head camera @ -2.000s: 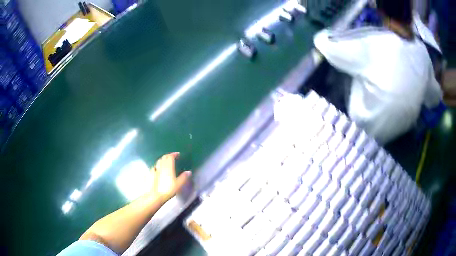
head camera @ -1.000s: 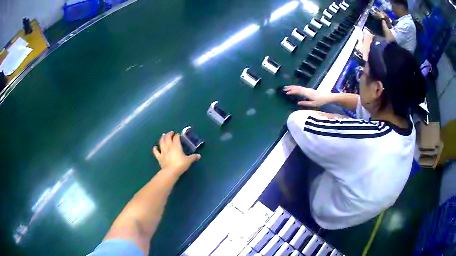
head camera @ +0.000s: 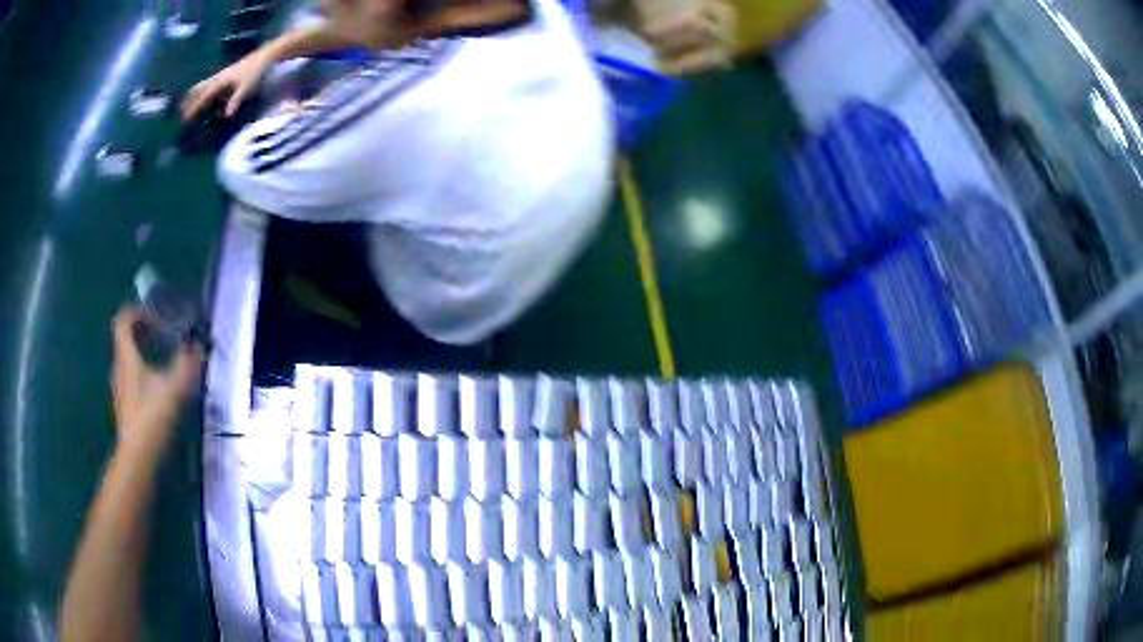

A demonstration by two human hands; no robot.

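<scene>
My left hand (head camera: 156,376) is at the left, over the green belt beside the metal rail. It is closed around a blurred grey housing (head camera: 171,314), which shows between fingers and thumb. My right hand is not in view. White housings (head camera: 479,464) stand in tight rows on a tray to the right of the rail. Small orange-yellow patches of the tray (head camera: 687,512) show between some of them. The near end of the tray is cut off by the frame's bottom edge.
The green conveyor belt (head camera: 75,276) has a few more housings (head camera: 115,159) further up. A person in a white top (head camera: 501,188) sits beyond the tray, one hand over the belt. Blue crates (head camera: 892,326) and orange-yellow boards (head camera: 959,483) stand at the right. The rail (head camera: 229,502) runs between belt and tray.
The view has swung right, bringing the full tray and crates into the picture. My left hand has closed on a housing and lifted it towards the rail.
</scene>
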